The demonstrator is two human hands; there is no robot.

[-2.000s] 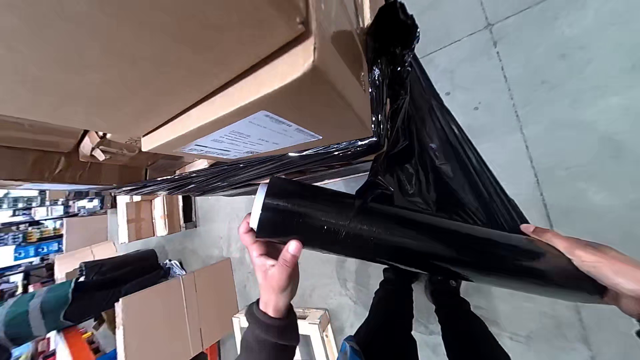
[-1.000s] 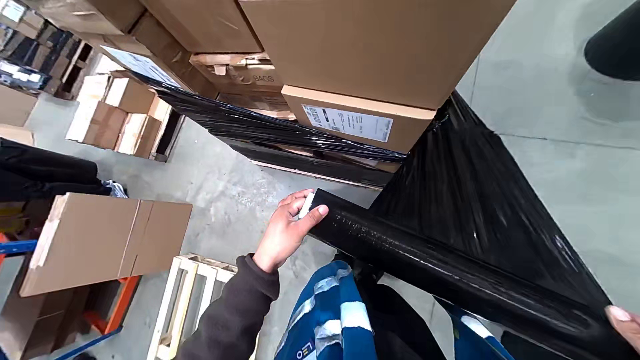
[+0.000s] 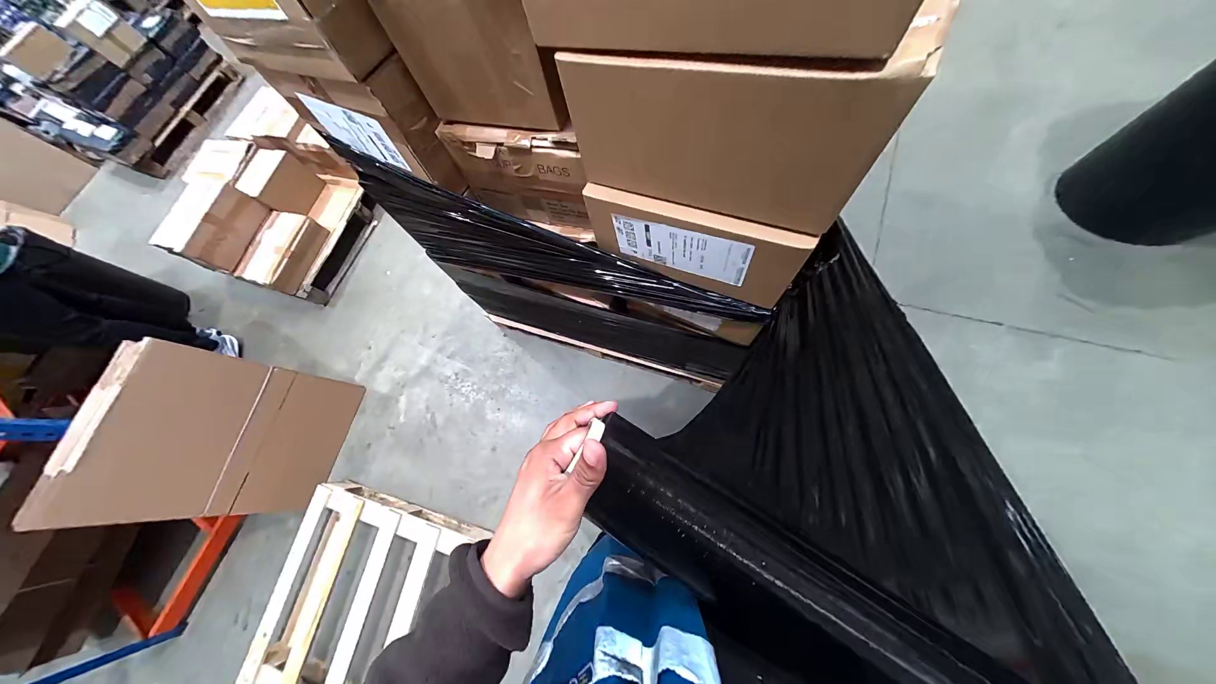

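My left hand grips the pale core at the near-left end of a roll of black stretch film. The roll slants down to the lower right, where its far end and my right hand are out of frame. A wide sheet of black film runs from the roll up to the lower corner of the stacked cardboard boxes. Around the base of the stack and its pallet, a gathered band of film is wrapped. A box low at the corner carries a white label.
A wooden pallet lies on the floor at lower left. Beside it, flat cardboard rests near an orange and blue rack. Another person's legs show at left. Further back is a pallet with open boxes. A black column stands at right.
The view has swung and pulled back from the stack. My right hand, on the roll's far end earlier, has left the frame. My left hand still holds the near end.
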